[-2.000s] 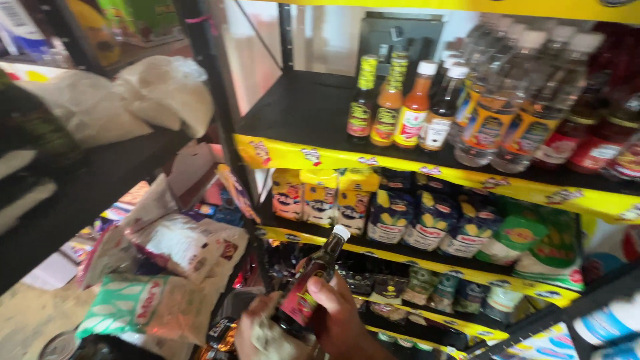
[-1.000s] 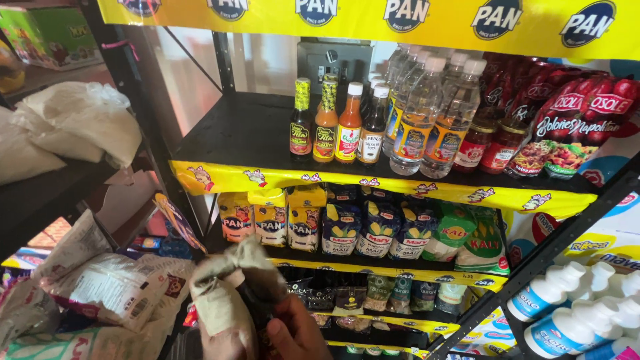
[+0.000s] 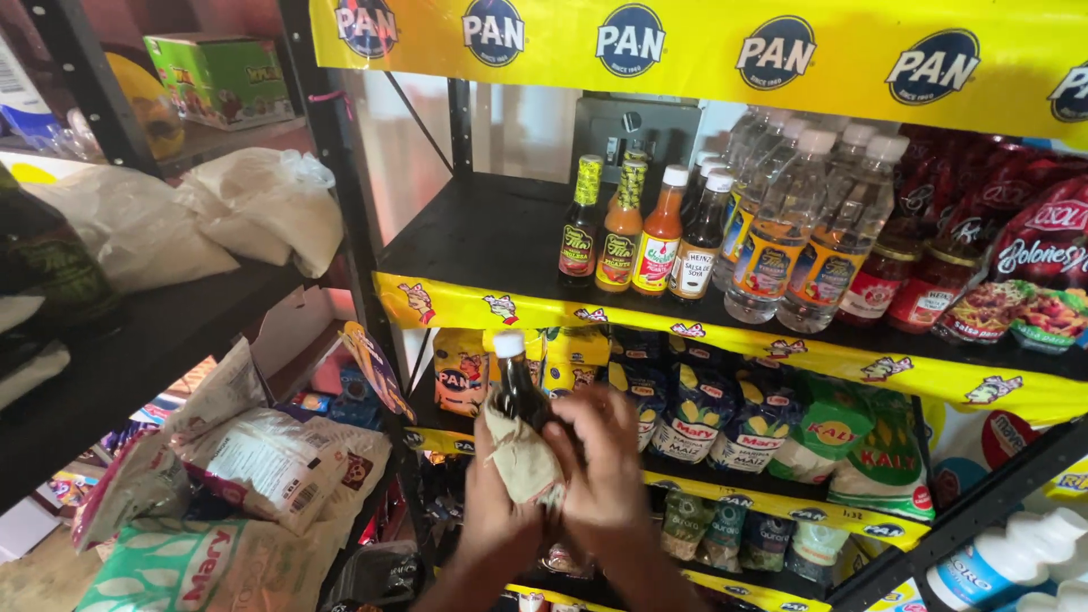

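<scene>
A dark sauce bottle with a white cap [image 3: 515,380] stands nearly upright between my two hands, in front of the shelves. A beige cloth [image 3: 520,455] wraps its lower part. My left hand [image 3: 489,510] holds the cloth against the bottle from the left. My right hand [image 3: 599,450] is around the bottle's right side, its fingers bent. Its label is hidden. Above and behind, a row of small sauce bottles [image 3: 660,238] stands on the black shelf [image 3: 484,225], beside clear white-capped bottles [image 3: 769,255].
Red sauce pouches [image 3: 1041,263] and jars [image 3: 935,285] stand at the right. Flour packets [image 3: 693,416] fill the shelf below. Knotted bags of white powder [image 3: 255,208] lie on the left shelf, with bagged goods [image 3: 263,467] beneath. White bottles [image 3: 999,557] are at lower right, by a black metal post [image 3: 960,518].
The bottle, held tilted at first, is now nearly upright with the cloth around its lower part. The view has shifted between frames.
</scene>
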